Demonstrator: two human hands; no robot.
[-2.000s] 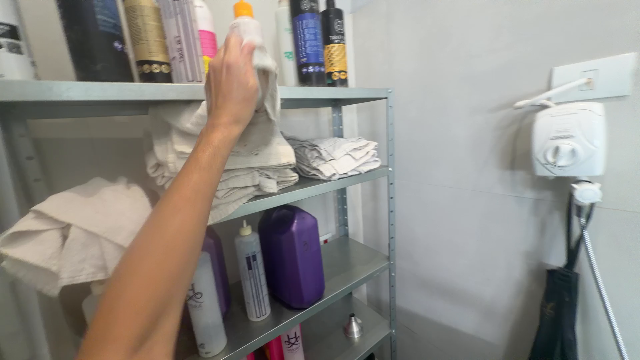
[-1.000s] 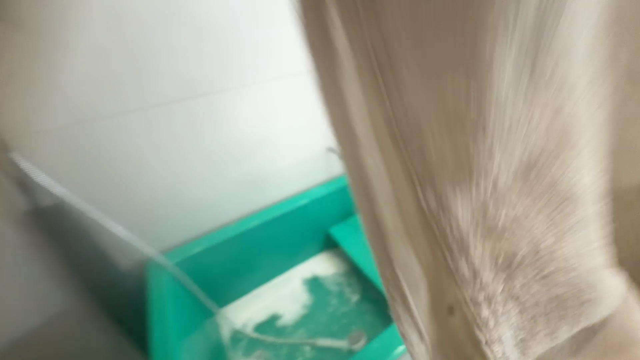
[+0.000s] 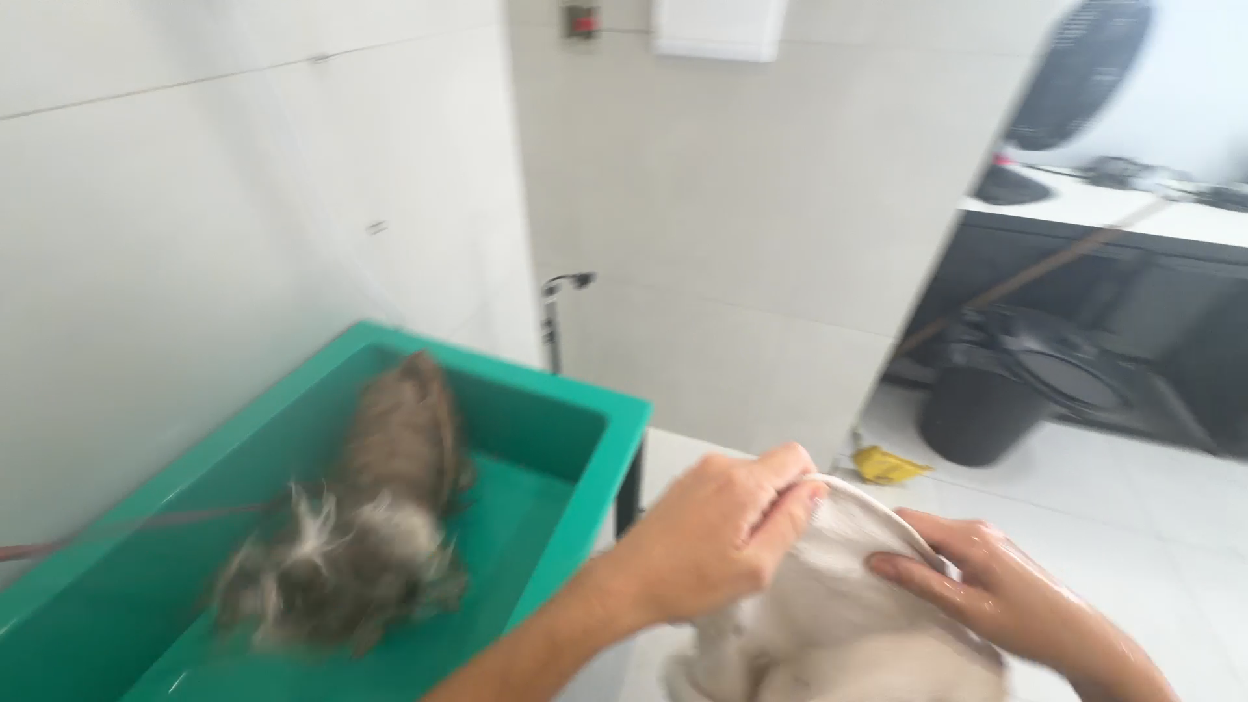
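A beige cloth towel (image 3: 858,624) hangs between my two hands, low at the right of centre. Its upper edge is pinched by my left hand (image 3: 726,526), and my right hand (image 3: 985,580) grips the same edge farther right, with wet skin. To the left, a wet dog (image 3: 405,439) with grey-brown fur stands in a green tub (image 3: 595,429). A thin leash (image 3: 146,522) runs from near the dog to the left edge. The picture is blurred, so the dog's face is unclear.
Tiled walls (image 3: 702,214) rise behind the tub. On the floor at the right are a yellow cloth (image 3: 887,466) and a black bin (image 3: 980,414). A white counter (image 3: 1121,210) stands behind, with a black fan (image 3: 1082,73) above it.
The view has swung from the shelf to the tub. One hand was reaching up at the shelf of folded cloths and bottles; now both hands hold a cloth in front of me.
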